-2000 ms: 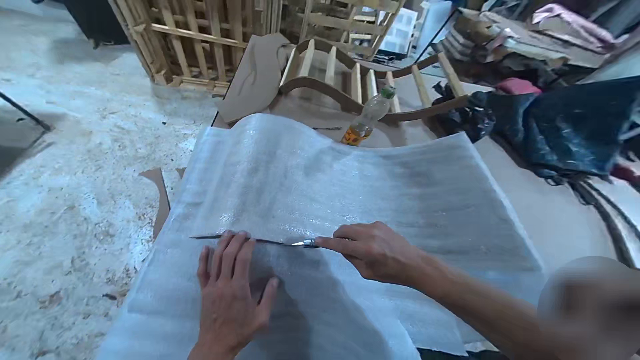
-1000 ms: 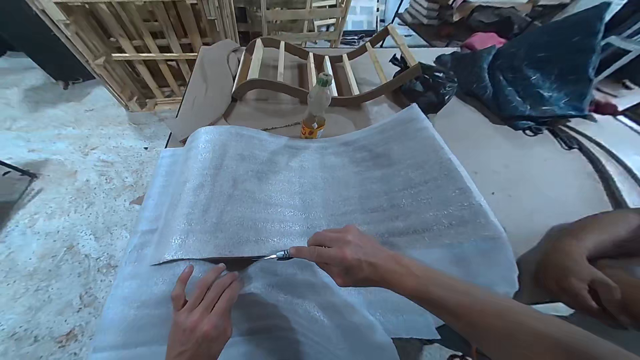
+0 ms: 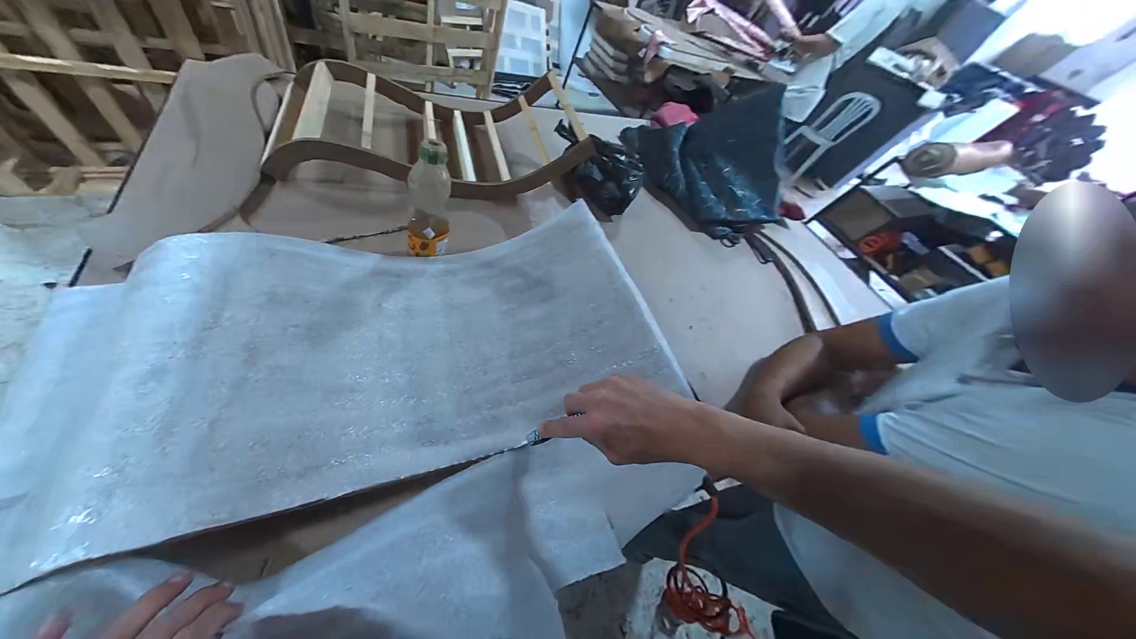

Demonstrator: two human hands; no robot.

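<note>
A whitish foam sheet point(image 3: 355, 355) lies over a curved piece on the table, with a long slit along its near side. My right hand point(image 3: 621, 422) grips a utility knife point(image 3: 535, 437), whose tip meets the sheet at the right end of the slit. Brown material shows through the gap. My left hand point(image 3: 177, 611) rests on the loose near part of the foam point(image 3: 426, 568) at the bottom left, fingers apart and partly cut off by the frame edge. Behind the sheet stands a plastic bottle point(image 3: 429, 200) with a green cap.
A curved wooden frame with slats point(image 3: 373, 164) lies at the back of the table point(image 3: 710, 302). Black plastic bags point(image 3: 612, 173) sit beside it. A person in a light shirt point(image 3: 958, 426) is close on the right, arms near the table edge. An orange cord point(image 3: 697, 599) lies coiled below.
The slit has grown longer toward the right as my right hand moved that way with the knife. The near foam has parted from the main sheet. The view has shifted right, bringing the person further in.
</note>
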